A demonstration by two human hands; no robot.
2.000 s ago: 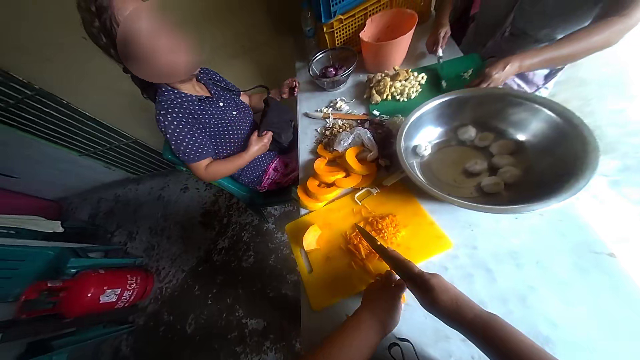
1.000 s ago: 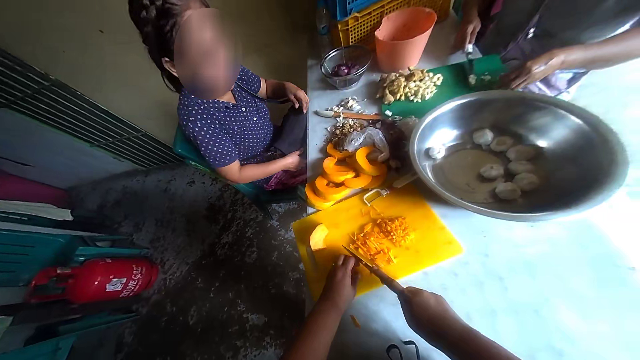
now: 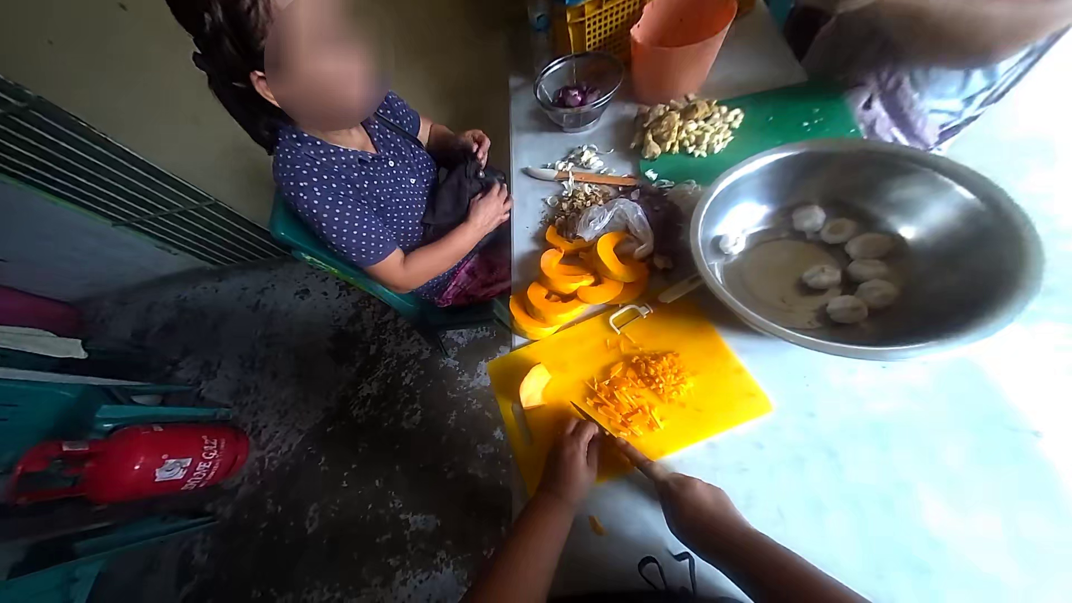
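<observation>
My right hand [image 3: 697,509] is closed around the handle of a kitchen knife [image 3: 615,437], whose blade lies low over the yellow cutting board [image 3: 720,373]. Beside the blade, my left hand [image 3: 573,459] has its fingers bent down at the board's near part; whether they grip a piece is hidden. Thin orange squash strips [image 3: 641,389] are heaped just beyond the knife. A pale squash piece [image 3: 534,386] lies on the board's left part, and a peeler [image 3: 630,316] at its far edge. Curved squash slices [image 3: 578,280] are piled behind the board.
A large steel bowl [image 3: 946,322] holding several pale round pieces stands at the right. Behind are a green board [image 3: 787,121] with peeled pieces, an orange bucket [image 3: 678,54], a glass bowl [image 3: 578,121] and another knife [image 3: 586,177]. A person [image 3: 360,193] sits left of the table; another stands beyond it.
My left hand, farther right and nearer the board's edge two seconds ago, is now left of the knife. The co-worker's hands and knife at the green board are no longer visible there.
</observation>
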